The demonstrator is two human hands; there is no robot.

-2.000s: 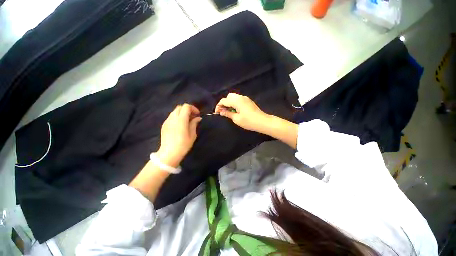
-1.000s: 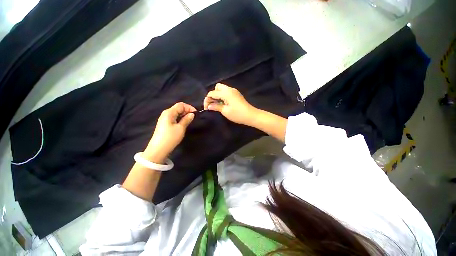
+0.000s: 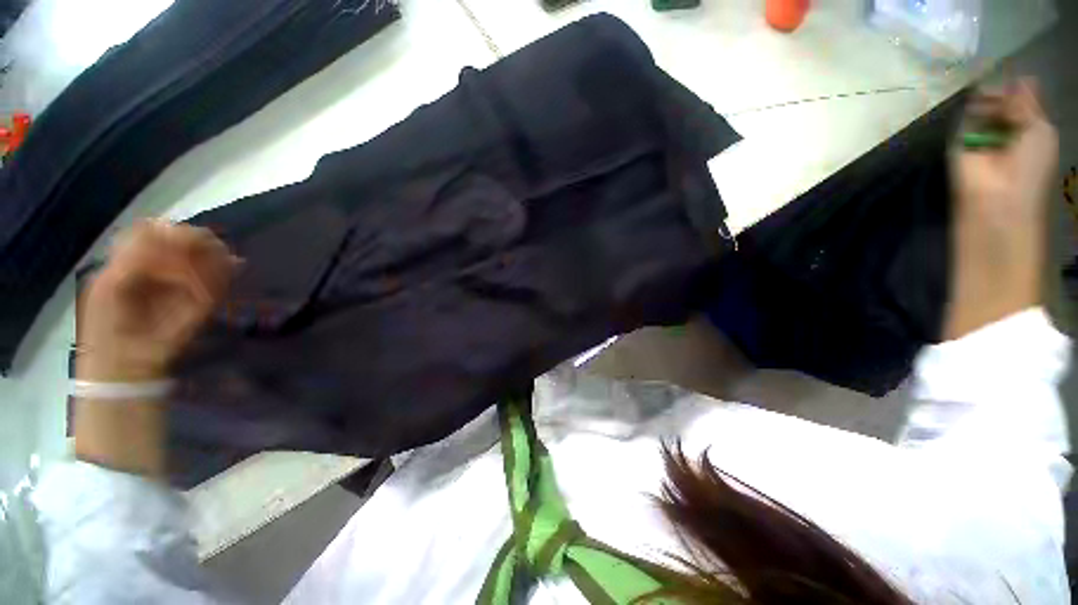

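The black garment panel [image 3: 414, 272] lies spread and creased on the pale table. My left hand [image 3: 160, 290] is blurred, with curled fingers, over the panel's left end; whether it pinches the cloth cannot be told. My right hand [image 3: 1005, 142] is raised at the far right, by the table's edge and the hanging dark cloth [image 3: 839, 272]. A small green object [image 3: 985, 137] shows in its curled fingers; what tool it is cannot be told. A thin dark line, perhaps thread, runs from the panel's right corner toward my right hand. No needle can be made out.
A thick black bundle of cloth [image 3: 154, 130] lies at the far left. An orange object [image 3: 786, 13] and a clear plastic pack [image 3: 928, 26] are at the far edge. Orange handles [image 3: 15, 134] show at the left rim. The table [image 3: 816, 154] ends at the right.
My hands have moved from close together at the panel's middle to wide apart, left hand to the left end, right hand far right. The panel's left end has shifted and its white arc no longer shows.
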